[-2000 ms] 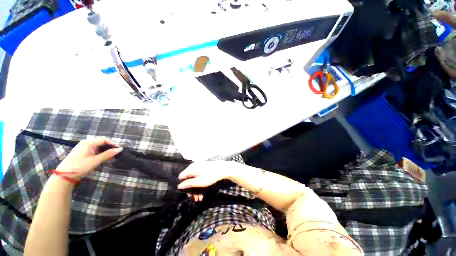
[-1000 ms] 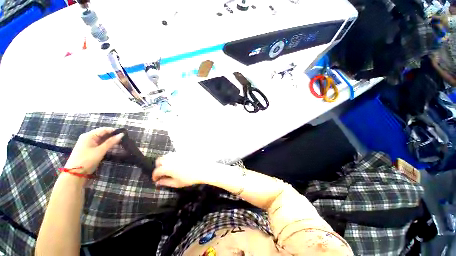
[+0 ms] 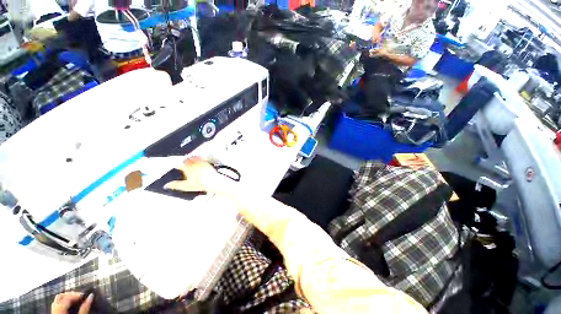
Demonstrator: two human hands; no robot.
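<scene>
My right hand [image 3: 200, 178] lies over the black-handled shears [image 3: 229, 172] and the edge of the dark phone [image 3: 169, 182] on the white table; whether its fingers grip the shears is hidden. My left hand [image 3: 72, 303] is at the bottom left, cut off by the picture's edge, on the plaid fabric panel [image 3: 117, 281]; its hold on the cloth is unclear. The white sewing machine [image 3: 178, 104] stands behind, its presser foot [image 3: 101, 241] at the lower left.
A brown card [image 3: 133, 179] lies left of the phone. Orange-and-red-handled scissors [image 3: 283, 136] are at the table's right end. A plaid and black garment bundle [image 3: 406, 208] lies at my right. Beyond it are a blue bin [image 3: 369, 138] and another person [image 3: 406, 34].
The view has swung to the right and up. My right hand has left the black strip and reached to the shears and phone. My left hand is now low at the picture's edge.
</scene>
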